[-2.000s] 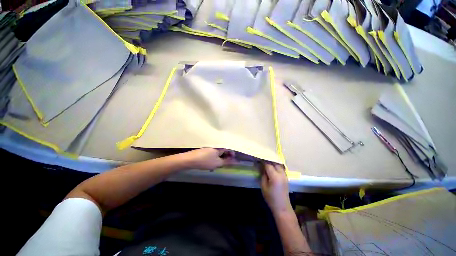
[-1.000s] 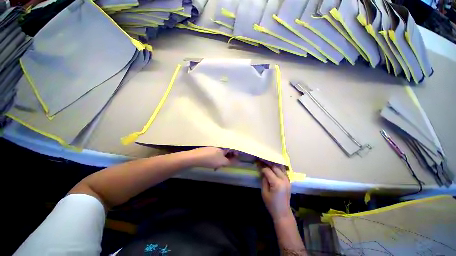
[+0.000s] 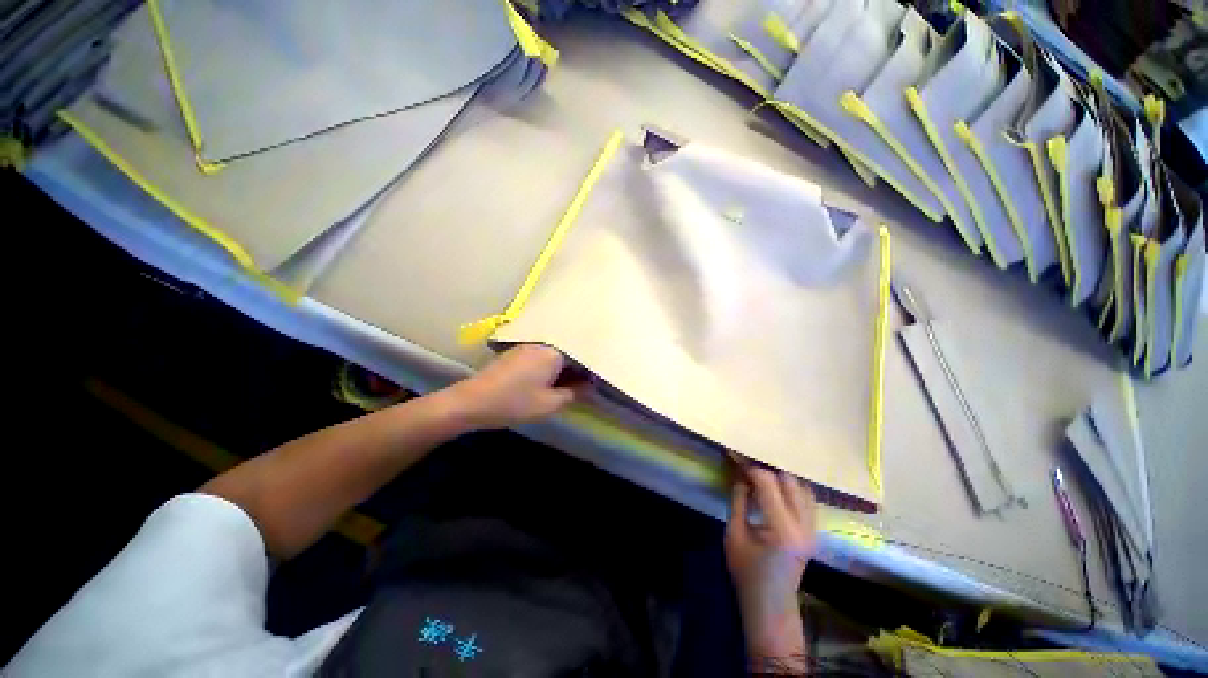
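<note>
The grey-beige panel piece (image 3: 715, 305) lies before me, with yellow strips down both sides and small dark triangles at its far corners. Its near edge is lifted a little over the table edge. My left hand (image 3: 523, 384) is at the near edge, close to the left corner, its fingertips hidden under the panel. My right hand (image 3: 772, 514) is at the near edge towards the right corner, fingers bent at the edge, tips partly hidden.
Waiting panels (image 3: 331, 80) overlap at the left. A row of folded panels (image 3: 980, 146) fans along the far edge. A flat bar (image 3: 951, 413) with a thin rod, a slim pinkish tool (image 3: 1068, 509) and grey strips (image 3: 1115, 497) lie right. A side stack (image 3: 1033, 660) is below.
The view has turned, so the table now slants down to the right. My left hand has moved along the near edge to the left corner, and my hands are farther apart.
</note>
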